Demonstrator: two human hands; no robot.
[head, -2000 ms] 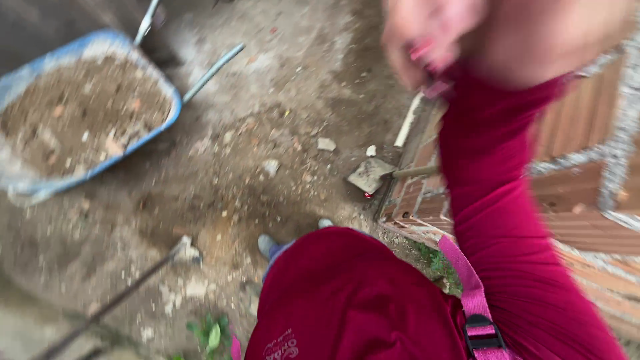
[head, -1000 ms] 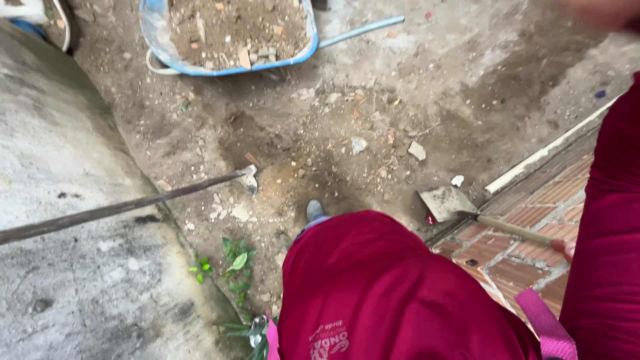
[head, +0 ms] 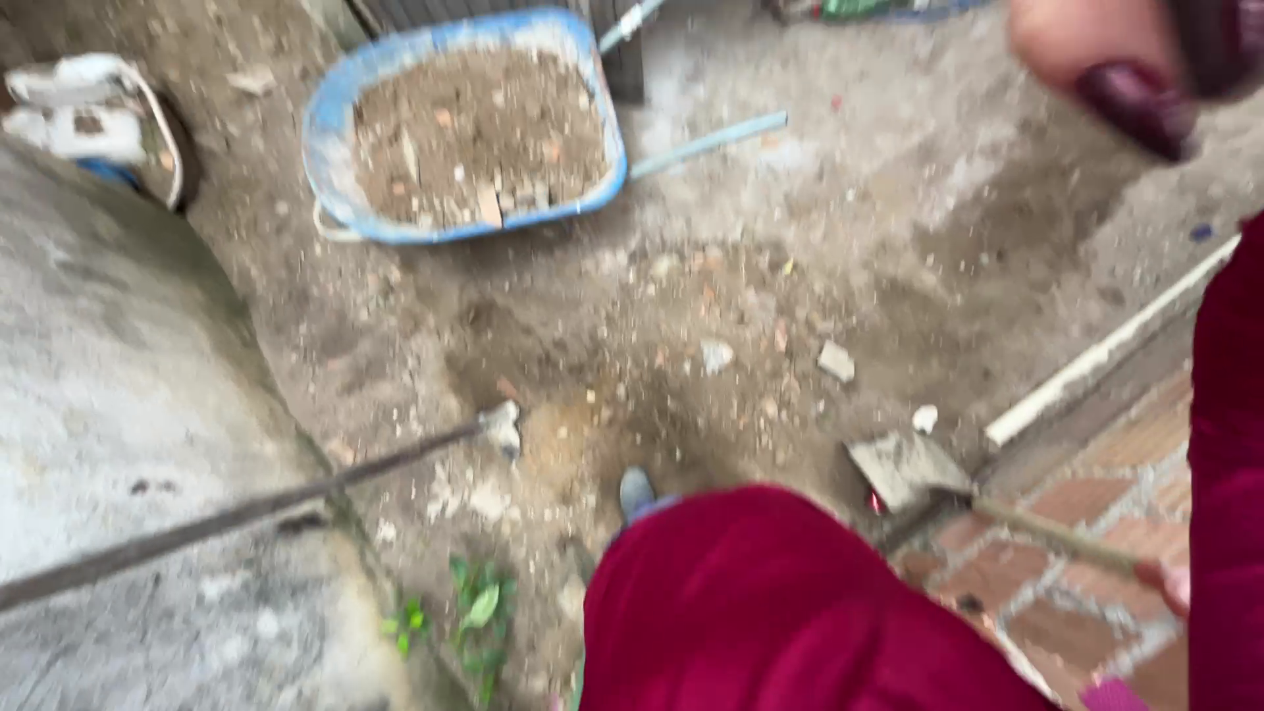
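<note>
The blurred fingers of my right hand (head: 1136, 74), with dark nail polish, are close to the camera at the top right. Whether they hold anything is hidden. My left hand cannot be made out. A flat metal blade (head: 904, 469) on a wooden handle (head: 1052, 533) lies by the brick wall. At the handle's far end, beside my dark red sleeve (head: 1224, 474), is a pinkish shape like fingertips; whose they are cannot be told. A blue wheelbarrow (head: 331, 153) holds soil and rubble (head: 484, 128). A long-handled tool (head: 267, 509) crosses the left side, its pale, caked head on the ground.
A rough concrete surface (head: 128, 375) fills the left side. At the right stand a brick wall (head: 1066, 494) and a pale strip (head: 1116, 341) along its edge. Rubble pieces (head: 835, 361) and green plants (head: 481, 607) are on the dirt ground. A round container (head: 158, 128) stands at upper left.
The view has swung and now shows more of the ground at left, with the whole wheelbarrow tray in view. The raised fingers have shifted to the upper right of the view.
</note>
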